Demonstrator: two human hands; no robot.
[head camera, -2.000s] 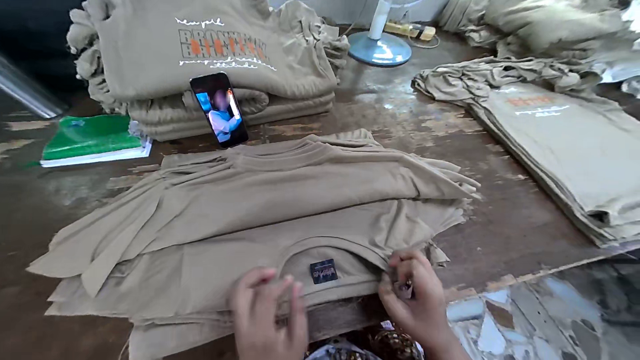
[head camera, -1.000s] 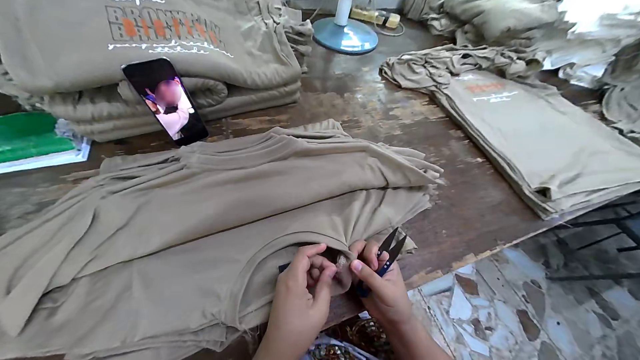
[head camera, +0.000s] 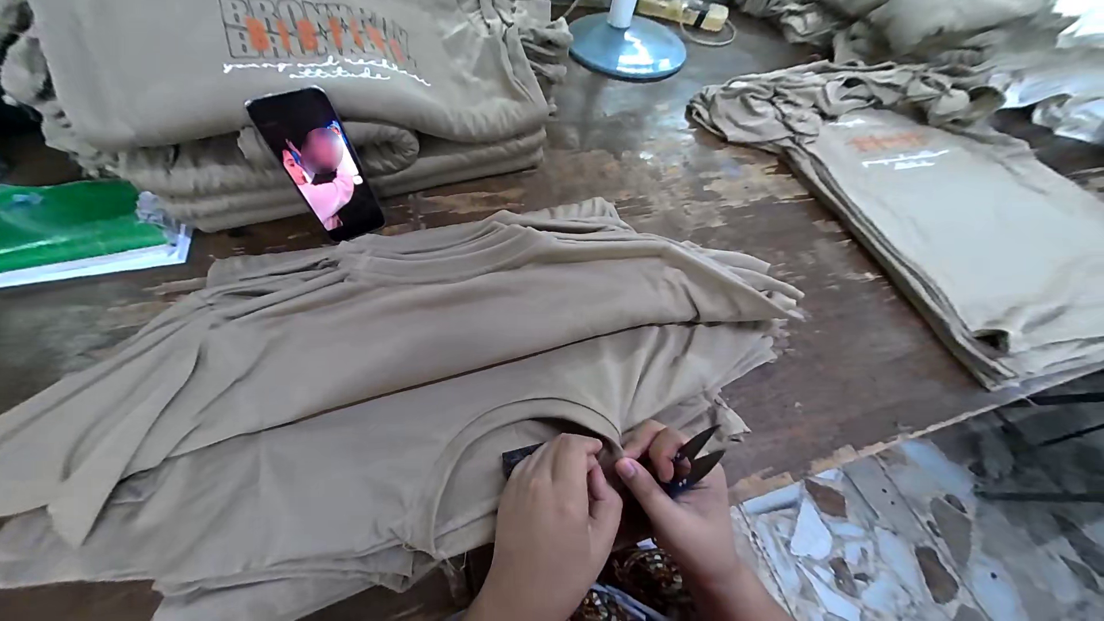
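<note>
A pile of khaki T-shirts (head camera: 345, 457) lies on the worn wooden table. My left hand (head camera: 556, 517) pinches the neckband (head camera: 517, 409) of the top shirt near its right shoulder, just right of a dark neck label (head camera: 520, 460) that it partly covers. Close beside it, my right hand (head camera: 677, 483) grips the same band between thumb and forefinger. Thread snips (head camera: 695, 466) rest within the right hand, dark blades apart and pointing up to the right; their handles are hidden by the fingers.
A smartphone (head camera: 315, 164) leans on folded printed shirts (head camera: 466, 95) at the back left, beside a green packet (head camera: 78, 226). Behind stands a blue round lamp base (head camera: 627, 47). More printed shirts (head camera: 957, 224) lie at the right. The table's edge (head camera: 862, 448) runs above a stone-patterned floor (head camera: 871, 552).
Two seconds ago the hands were apart on either side of the neck opening; now they are together at its right side. The snips, seen since one second ago, remain in my right hand.
</note>
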